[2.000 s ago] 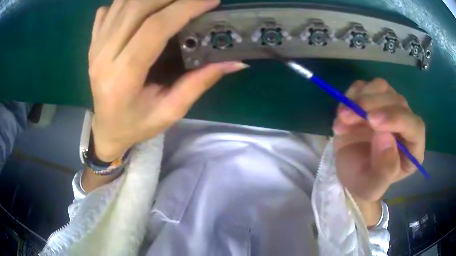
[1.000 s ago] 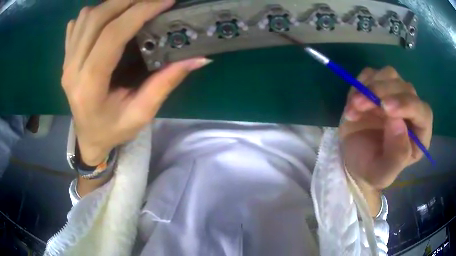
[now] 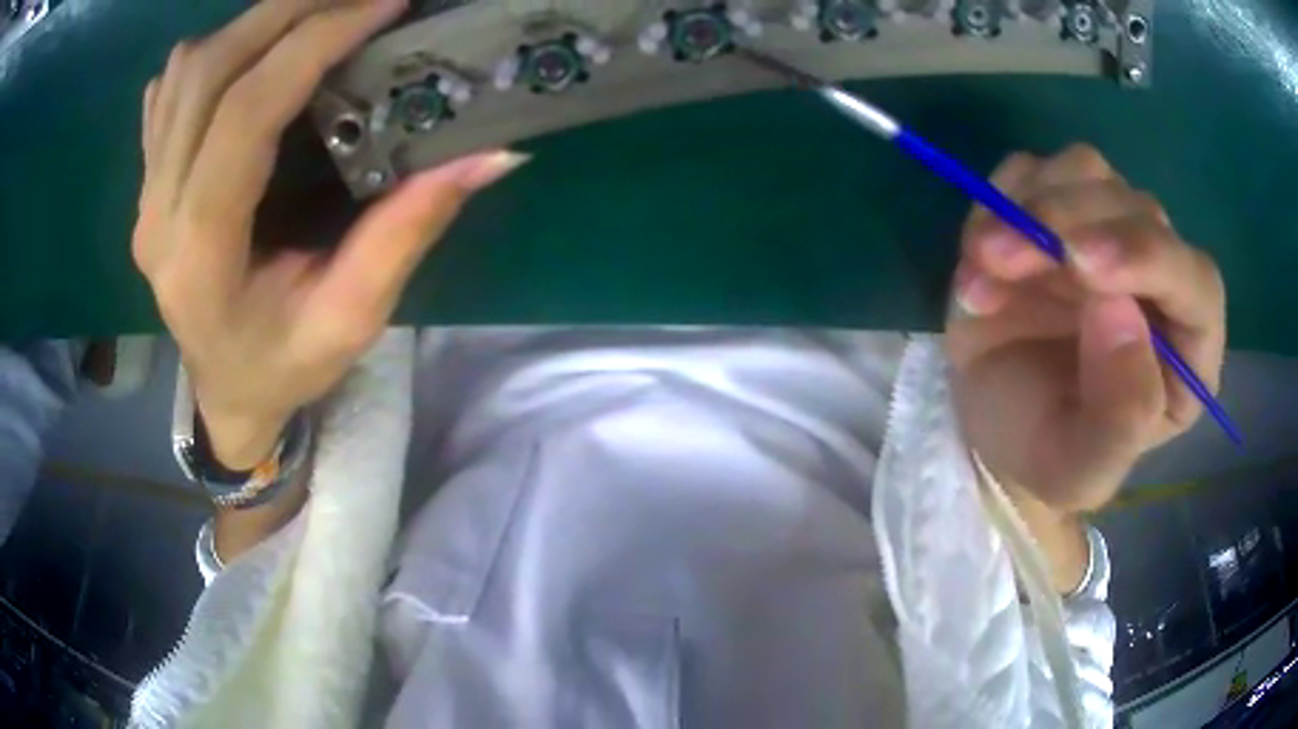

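Observation:
A grey metal strip fixture (image 3: pixel 626 94) lies across the top of the view, its upper edge partly cut off. Several dark components with round centres (image 3: pixel 552 63) sit in it in a row, with whitish lobes beside them. My left hand (image 3: pixel 271 214) holds the fixture's left end, thumb at the lower edge, fingers at the upper edge. My right hand (image 3: pixel 1089 313) holds a thin paintbrush (image 3: pixel 975 188) with a blue handle and silver ferrule like a pen. Its dark tip is at the third component from the left; contact cannot be told.
The green bench (image 3: pixel 626 235) lies under the fixture, its near edge close to my white garment. Part of another person's pale sleeve (image 3: pixel 36 413) shows at the left edge. Grey floor with a yellow line is below the bench.
The fixture and my left hand have shifted left and up in view. The brush tip has moved from below the second component to the third. My right hand has moved slightly up.

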